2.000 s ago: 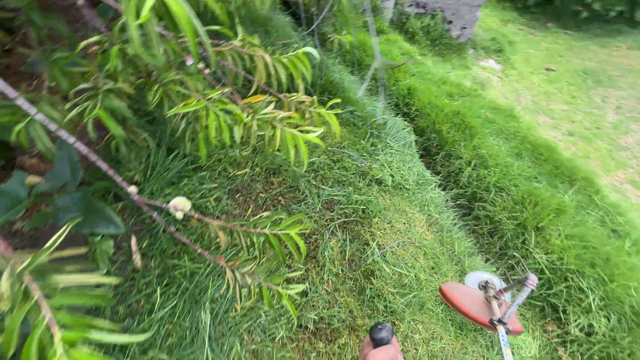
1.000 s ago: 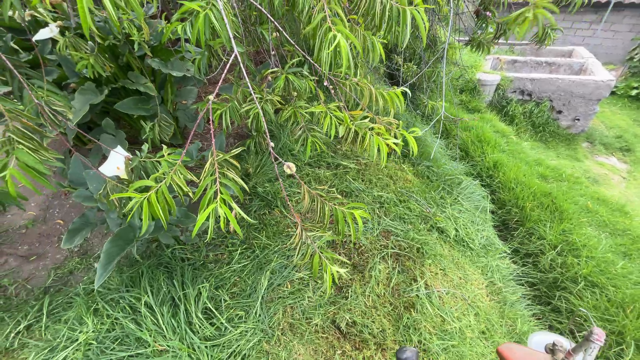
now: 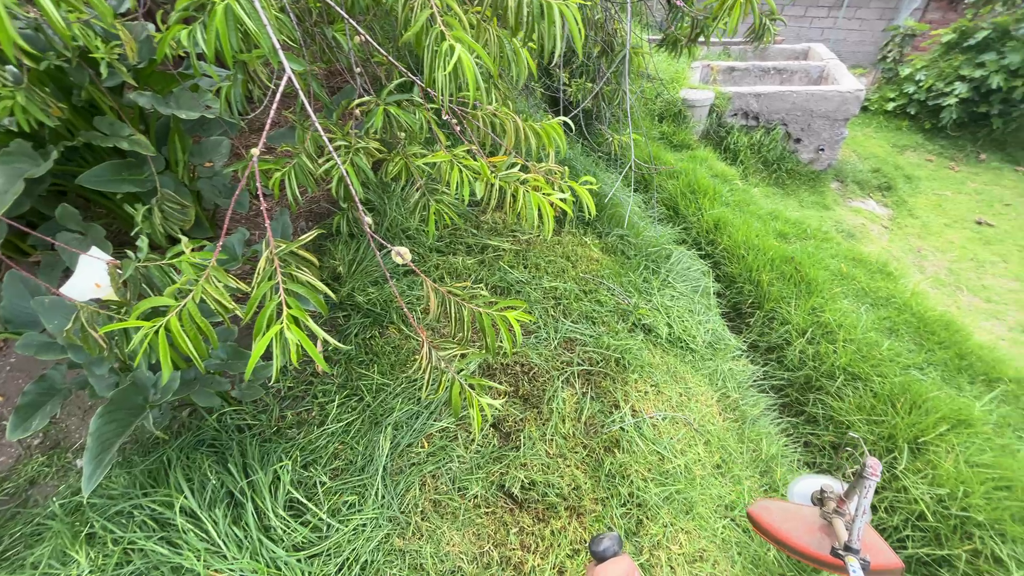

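Note:
Part of my left hand (image 3: 613,567) shows at the bottom edge, right of centre, closed around a handle with a rounded black end (image 3: 606,546). Most of this hand is cut off by the frame. To its right, a tool head with a reddish-orange curved plate (image 3: 812,534), metal rods and fittings (image 3: 848,504) and a pale round part (image 3: 814,488) hangs over the grass. Whether the handle and the head join is hidden. Flattened, partly yellowed grass (image 3: 560,448) lies beyond the hand. My right hand is out of view.
Thin leafy branches (image 3: 352,192) hang across the left and centre. Broad-leaved plants (image 3: 112,416) with a white flower (image 3: 90,276) grow at left. A groove (image 3: 748,336) runs beside taller grass (image 3: 848,344). A concrete trough (image 3: 800,104), a pale bucket (image 3: 698,108) and a block wall (image 3: 832,28) stand beyond.
The view has tilted up since the first frame, bringing the trough and wall into sight. The tool head, mostly cut off one second ago, is largely visible again at lower right.

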